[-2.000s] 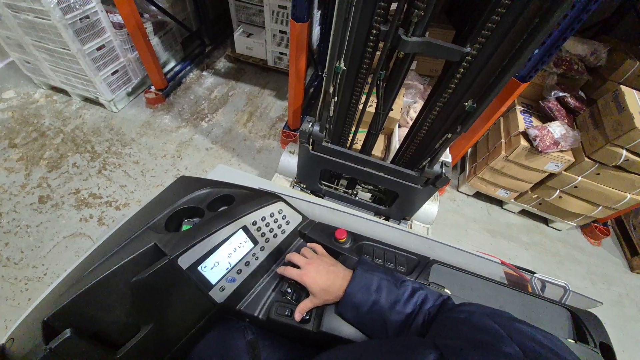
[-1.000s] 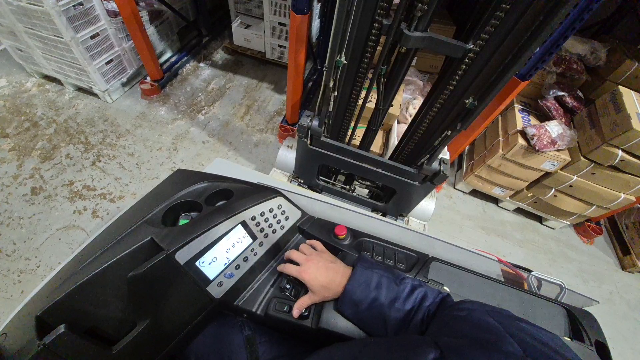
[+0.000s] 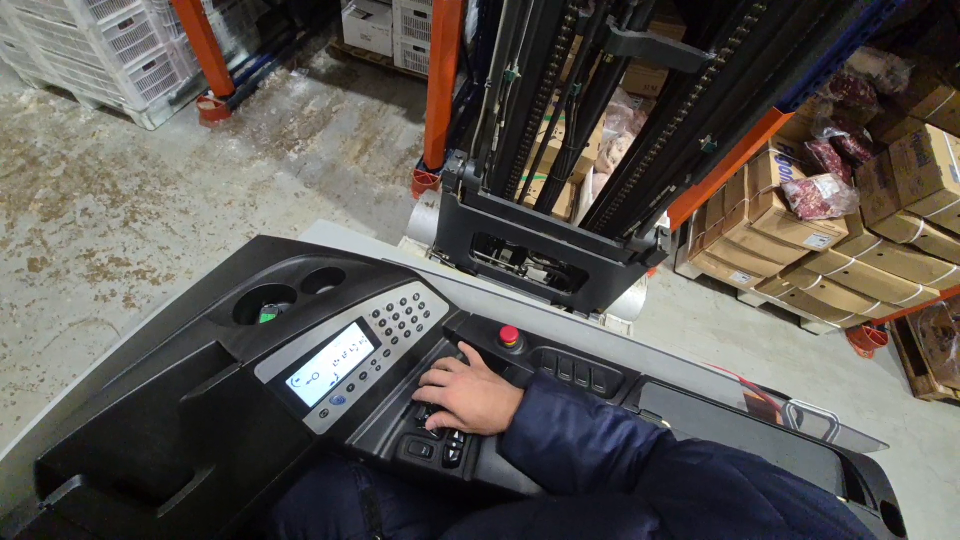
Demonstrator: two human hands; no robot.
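Observation:
My right hand (image 3: 469, 391), in a dark blue padded sleeve, rests palm down over a black control lever (image 3: 429, 418) on the truck's console, which is largely covered by the fingers. Left of it are a lit display (image 3: 330, 366) and a silver keypad (image 3: 403, 315). A red emergency stop button (image 3: 509, 335) sits just above the hand, with a row of black switches (image 3: 579, 371) to its right. Below the fingers lie a rocker switch (image 3: 418, 449) and a small black control (image 3: 452, 448). My left hand is out of view.
Ahead rises the black mast (image 3: 592, 112) of the reach truck, between orange rack uprights (image 3: 444, 82). White plastic crates (image 3: 112, 52) are stacked at upper left. At right, strapped cardboard boxes (image 3: 802, 247) carry bagged red goods (image 3: 821, 196). The concrete floor (image 3: 82, 247) is stained.
The truck body and mast have shifted slightly against the floor and racks. My right hand stays over the same lever.

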